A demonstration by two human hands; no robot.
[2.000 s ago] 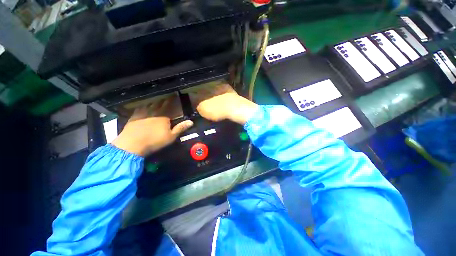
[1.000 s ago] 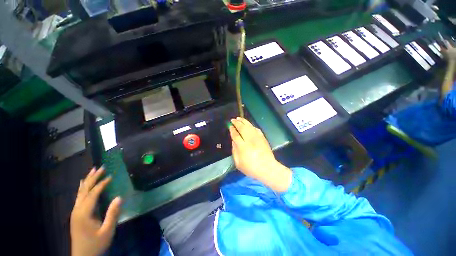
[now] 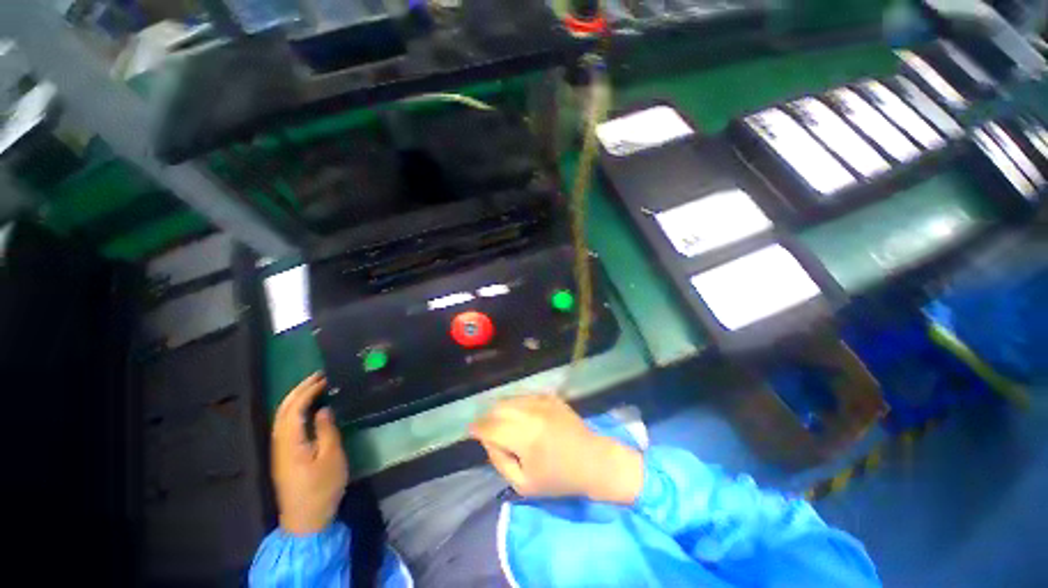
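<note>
The black press machine [image 3: 368,80] stands in front of me. Its nest area [image 3: 448,250] is covered by dark parts and no panel shows there. The black control panel [image 3: 431,370] has a red emergency stop [image 3: 471,330] between two green start buttons [image 3: 376,360]. My left hand [image 3: 310,459] is at the panel's left front corner, empty, thumb and fingers apart. My right hand [image 3: 546,446] is at the bench's front edge, below the panel, blurred, with fingers curled and nothing visible in it.
A black tray [image 3: 715,287] with white phone panels [image 3: 758,286] lies right of the press; another black tray [image 3: 753,138] holds several more. An air hose [image 3: 584,218] hangs at the press's right. A white label [image 3: 287,299] and dark stack [image 3: 190,459] are at left. Blue fabric shows at far right.
My right hand has left the right green button and moved down to the bench's front edge. My left hand has moved right, nearer the panel. The two panels in the nest are now hidden.
</note>
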